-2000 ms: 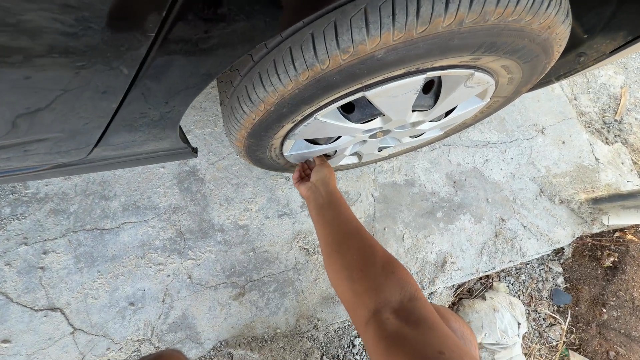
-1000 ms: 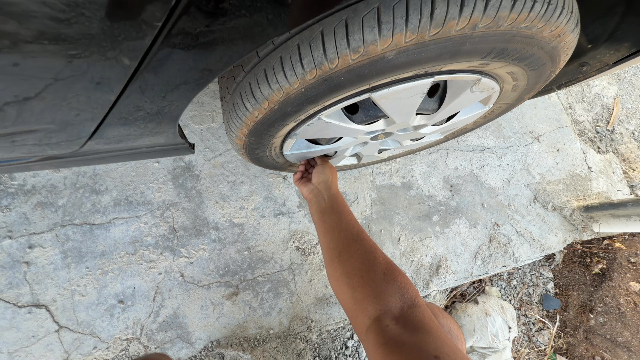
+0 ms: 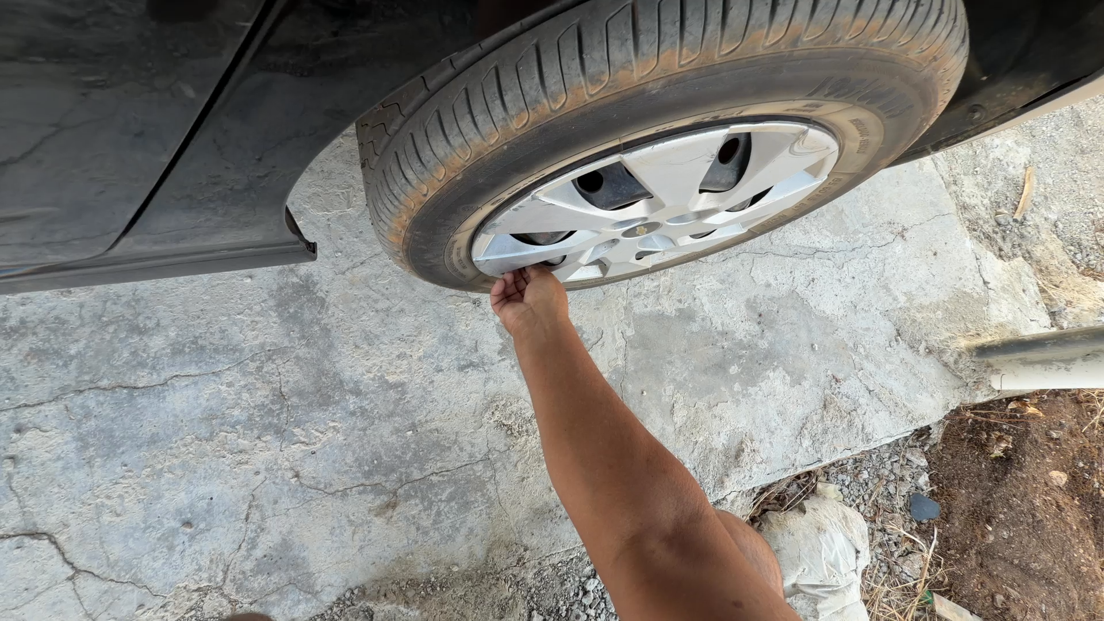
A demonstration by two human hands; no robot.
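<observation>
My right hand point(image 3: 530, 297) reaches up from the lower right to the lower left edge of a silver plastic wheel cover point(image 3: 681, 177). Its palm is turned partly up and its fingers are bent. The thumb and fingertips come together at an opening near the cover's rim, where the cover's edge hides their tips; whether they grip anything cannot be seen. Around the cover is a black tire point(image 3: 483, 147) with brown dirt on its tread and sidewall. My left hand is out of view.
The black car body point(image 3: 112, 155) fills the upper left, its lower edge beside the tire. Cracked concrete point(image 3: 345, 414) lies below. A pipe point(image 3: 1044, 358) is at right, above brown soil point(image 3: 1018, 509). A whitish sack point(image 3: 819, 548) and gravel lie by my knee point(image 3: 755, 548).
</observation>
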